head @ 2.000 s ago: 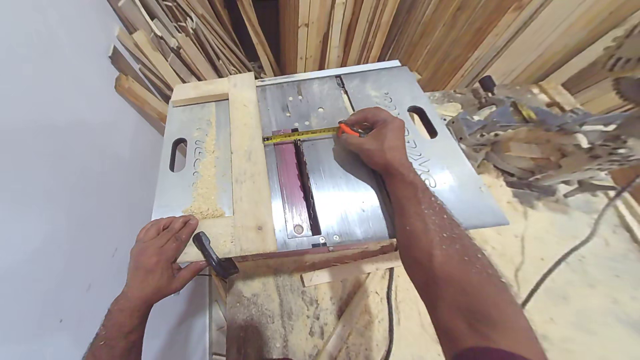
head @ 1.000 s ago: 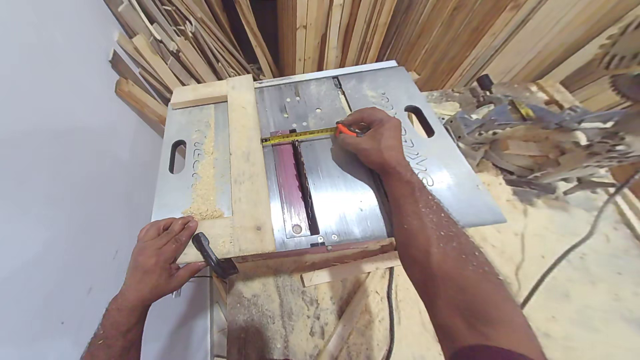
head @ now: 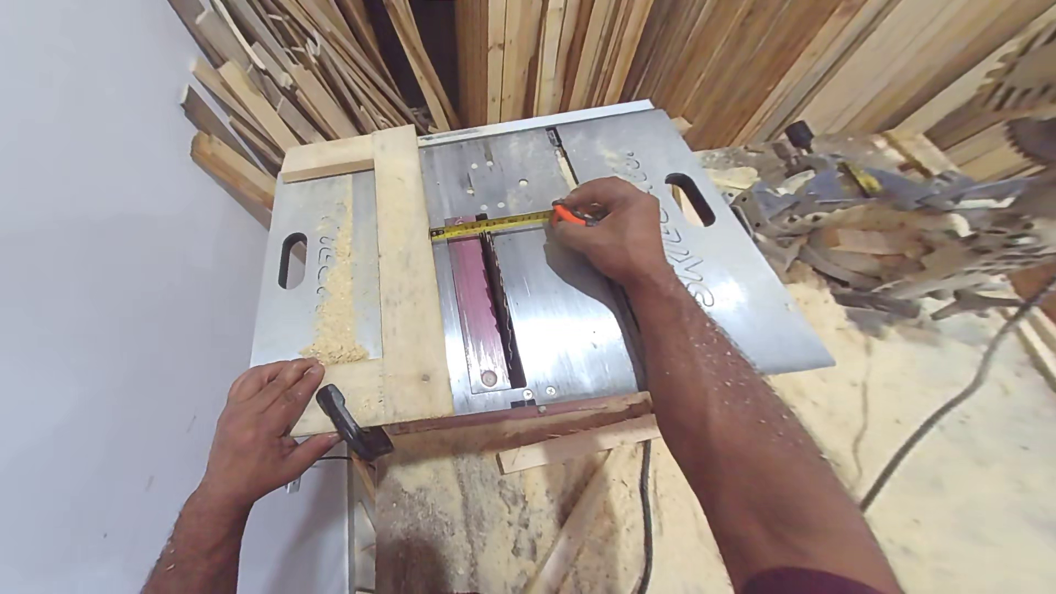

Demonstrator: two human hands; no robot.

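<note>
My right hand [head: 615, 231] grips an orange and black tape measure [head: 576, 216] above a metal table saw top [head: 569, 322]. Its yellow blade [head: 495, 223] lies across the saw slot, its end at the edge of a wooden fence board [head: 410, 272]. Beneath it, the toothed saw blade [head: 500, 318] shows in the slot beside a pink insert strip [head: 477, 313]. At the near left corner my left hand [head: 268, 425] rests on the fence's wooden crosspiece [head: 330, 396], fingers on top and thumb at the front edge, beside a black clamp handle [head: 355, 422].
Sawdust [head: 337, 305] lies left of the fence. Wood offcuts [head: 272, 91] and upright boards [head: 561, 58] stand behind the saw. At right are a heap of metal parts [head: 891, 231], a toothed circular blade [head: 1019, 74] and a cable [head: 949, 412]. A loose wood strip [head: 577, 444] lies in front.
</note>
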